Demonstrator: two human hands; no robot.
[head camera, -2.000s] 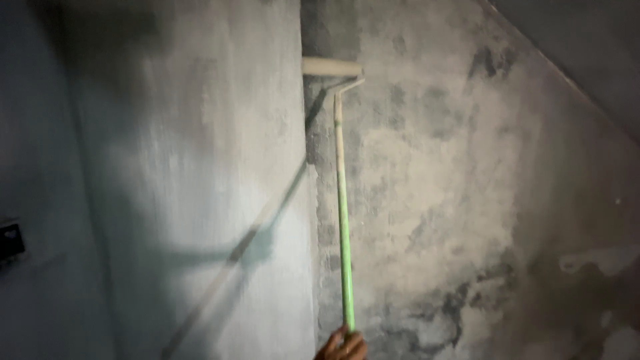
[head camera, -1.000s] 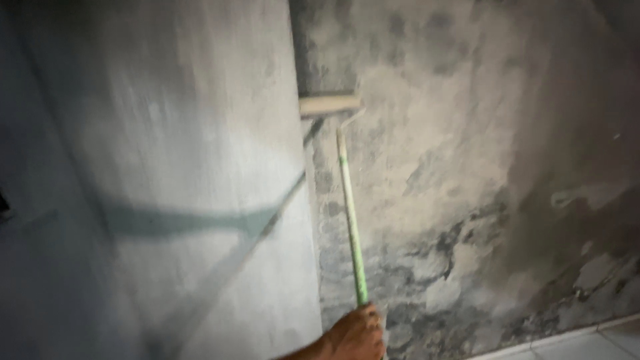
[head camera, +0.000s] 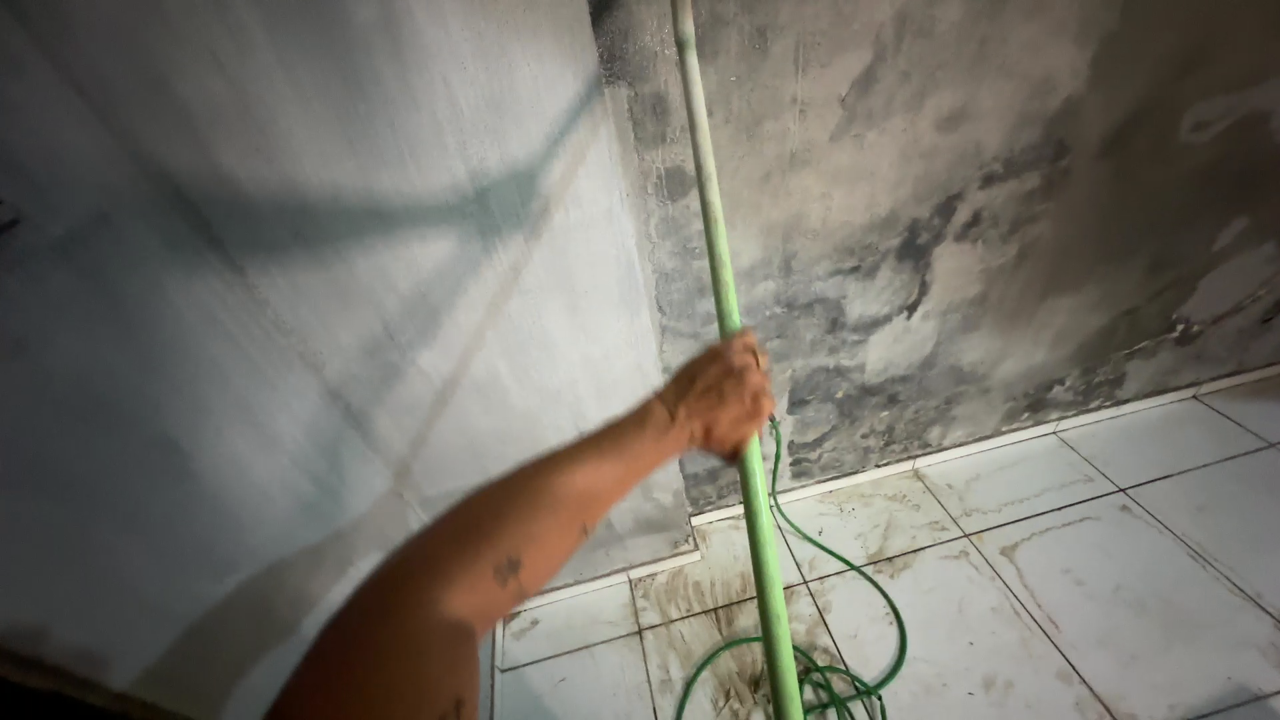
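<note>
My left hand (head camera: 722, 395) is closed around a green pole (head camera: 765, 560), its arm reaching in from the lower left. The pole runs nearly upright through the view, its upper part pale and whitish, and its top end lies out of frame. Behind it stands a stained, patchy wall (head camera: 900, 250), beside the smoother pale grey wall (head camera: 540, 360) on the left. A shadow of the arm and pole falls on the pale wall. My right hand is not in view.
A thin green cord (head camera: 895, 610) loops over the white floor tiles (head camera: 1120, 570) near the pole's lower part. The tiles carry brown smears. A low white tile skirting (head camera: 985, 440) edges the stained wall's foot.
The view has tilted down, bringing in more floor and the green cord. The roller on the pole's top, against the wall before, is now out of frame. More of the arm shows.
</note>
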